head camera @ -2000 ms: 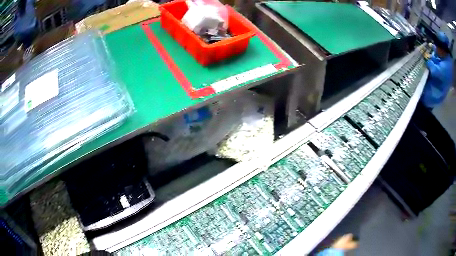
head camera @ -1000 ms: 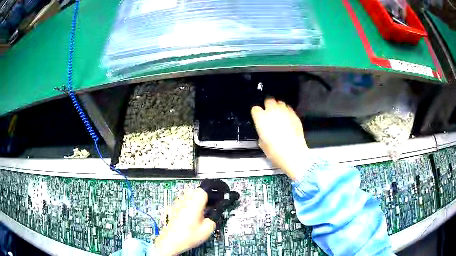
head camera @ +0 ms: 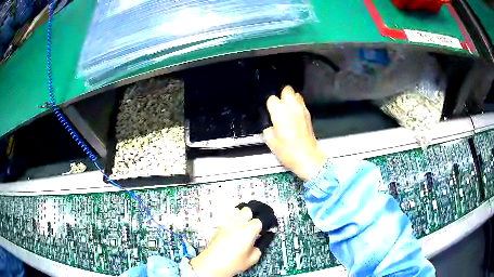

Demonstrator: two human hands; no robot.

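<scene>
My right hand (head camera: 292, 130), in a light blue sleeve, reaches over the right side of the black parts bin (head camera: 233, 108); its fingertips are dark against the bin, so I cannot tell if they hold a part. My left hand (head camera: 235, 238) is over the green circuit boards (head camera: 135, 216), palm down, its black-covered fingers (head camera: 262, 219) bent together. Whether a small part is between them is hidden. The bin of cream plastic parts (head camera: 149, 151) stands just left of the black bin.
A blue coiled cord (head camera: 76, 138) runs down at left to my left sleeve. A pale rail (head camera: 227, 165) runs behind the boards. Clear plastic sheets (head camera: 189, 32) and a red box (head camera: 420, 4) lie on the green shelf. A bag of cream parts (head camera: 414, 108) lies under it at right.
The view has swung from the far right of the line to the bins. Since one second ago, my left hand has moved right over the boards; my right hand stays at the black bin.
</scene>
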